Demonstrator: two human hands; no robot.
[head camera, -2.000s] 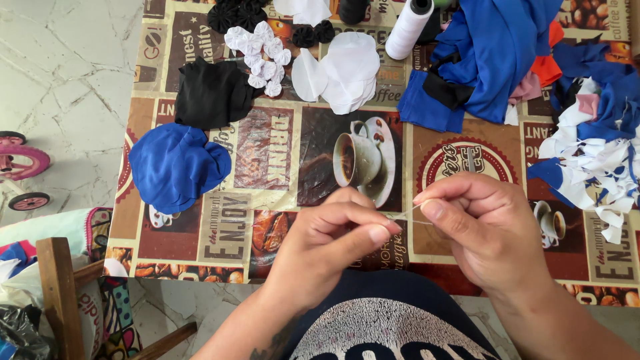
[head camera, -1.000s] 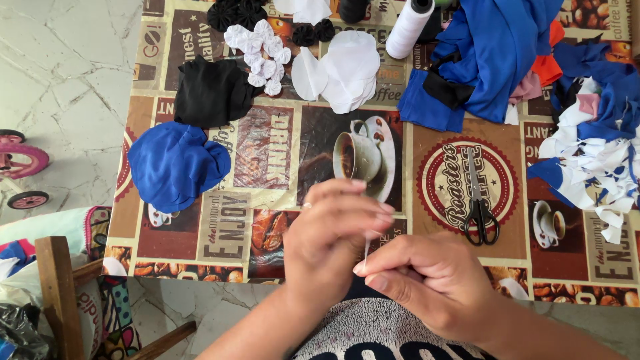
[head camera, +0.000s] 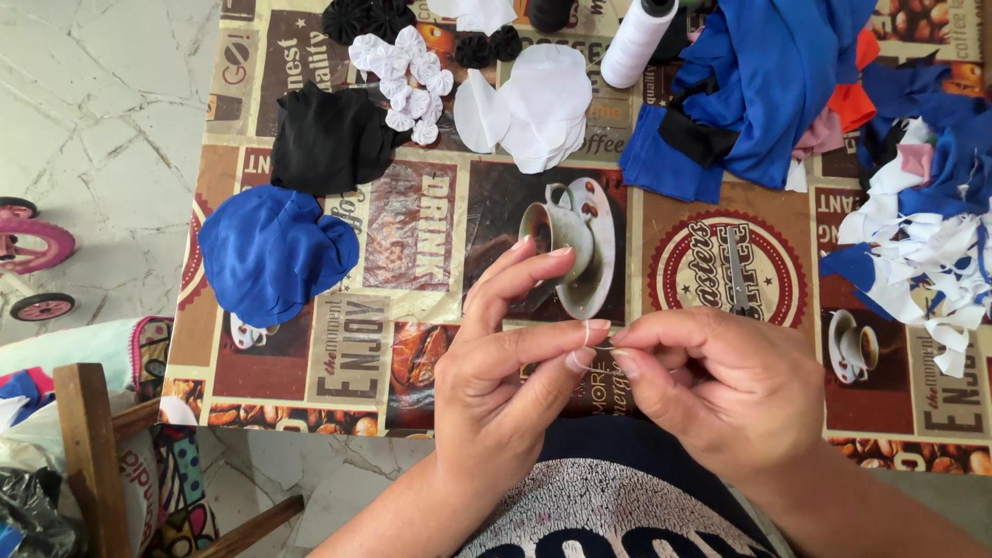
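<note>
White thread (head camera: 587, 335) loops round the index fingertip of my left hand (head camera: 508, 364), its thumb tip close under the loop. Just to the right, my right hand (head camera: 713, 380) pinches the thread between thumb and index finger; whether a needle is there too cannot be told. Beyond my right hand lie scissors (head camera: 735, 271), their handles mostly hidden by it. A stack of blue fabric circles (head camera: 271, 252) lies at the left, with black fabric (head camera: 329, 139) behind it. White fabric circles (head camera: 546, 108) and small gathered white fabric rosettes (head camera: 407, 81) lie further back.
A white thread spool (head camera: 637, 43) and a dark spool (head camera: 550, 12) are at the back. Blue cloth (head camera: 775, 85) and a heap of white and blue scraps (head camera: 930, 240) cover the right side. A wooden chair (head camera: 89, 442) stands by the table's lower left corner.
My left hand has gone from a blurred, raised pose to holding a loop of thread on its index finger. My right hand has moved away from my body and now partly covers the scissors.
</note>
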